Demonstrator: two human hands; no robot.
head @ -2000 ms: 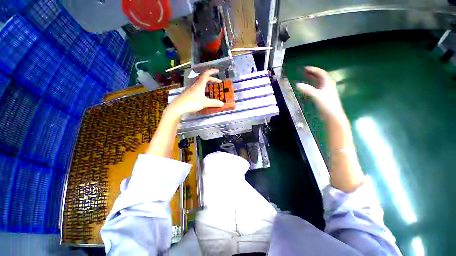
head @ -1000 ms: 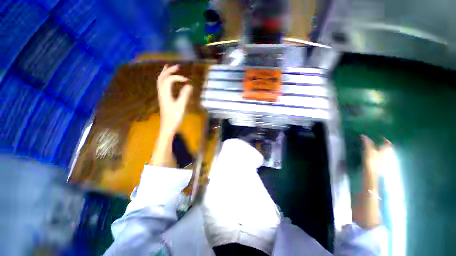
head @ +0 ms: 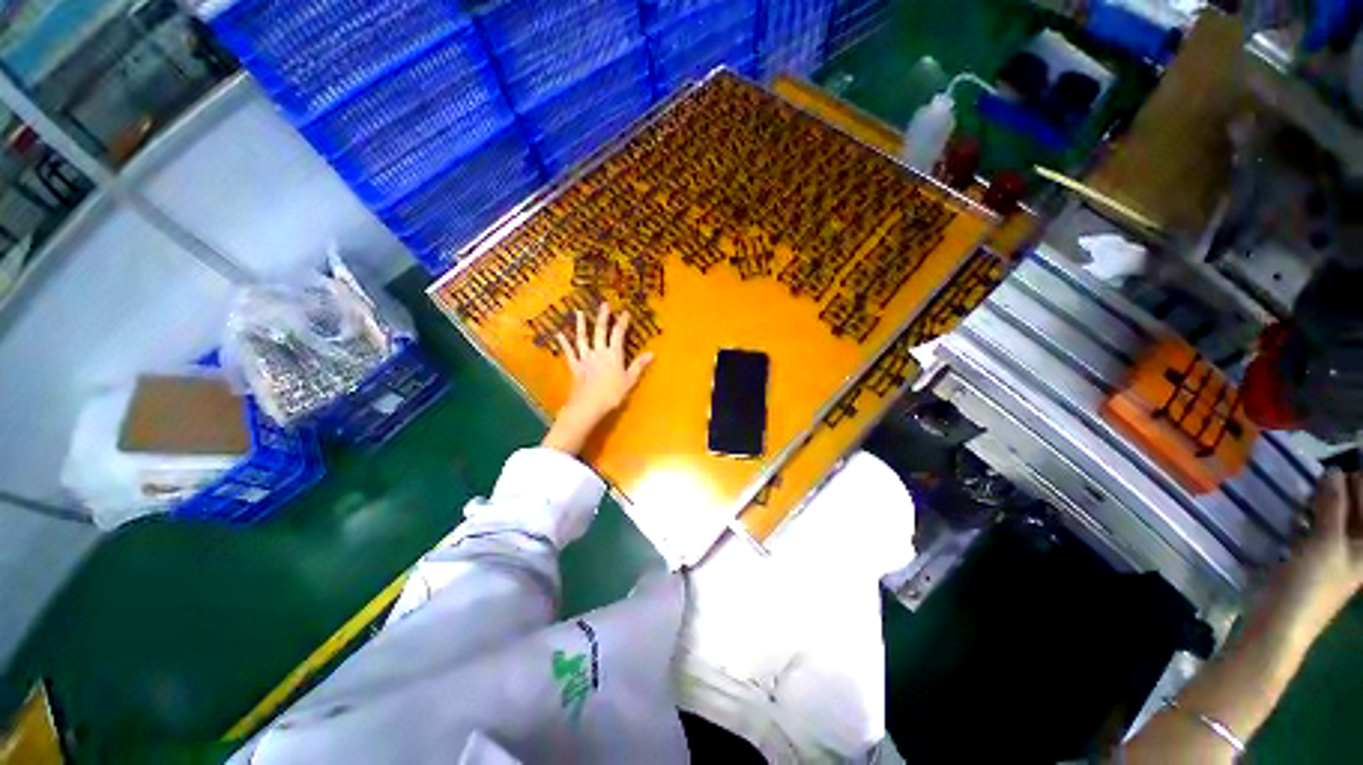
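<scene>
The yellow-orange tray (head: pixel 673 389) carries rows of dark moulded parts (head: pixel 718 194), thickest towards its back. My left hand (head: pixel 601 374) is over the tray's left part, fingers spread, its fingertips at a group of dark parts; it grips nothing that I can see. The orange fixture (head: pixel 1181 416) sits on the silver slotted table (head: pixel 1031 359) at the right, with a dark lattice part showing on it. My right hand (head: pixel 1327 546) is at the right edge, beside the slotted table and partly cut off; its fingers are unclear.
A black smartphone (head: pixel 739 402) lies on the tray. Blue crates (head: pixel 434 120) are stacked behind it. Clear plastic bags (head: pixel 307 351) fill a blue crate at the left. A white squeeze bottle (head: pixel 930 132) stands behind the tray. The dark and red machine head (head: pixel 1300 366) is beside the fixture.
The view has swung left to the tray. My left hand has gone from the fixture to the dark parts, now with fingers spread. My right hand is now near the slotted table.
</scene>
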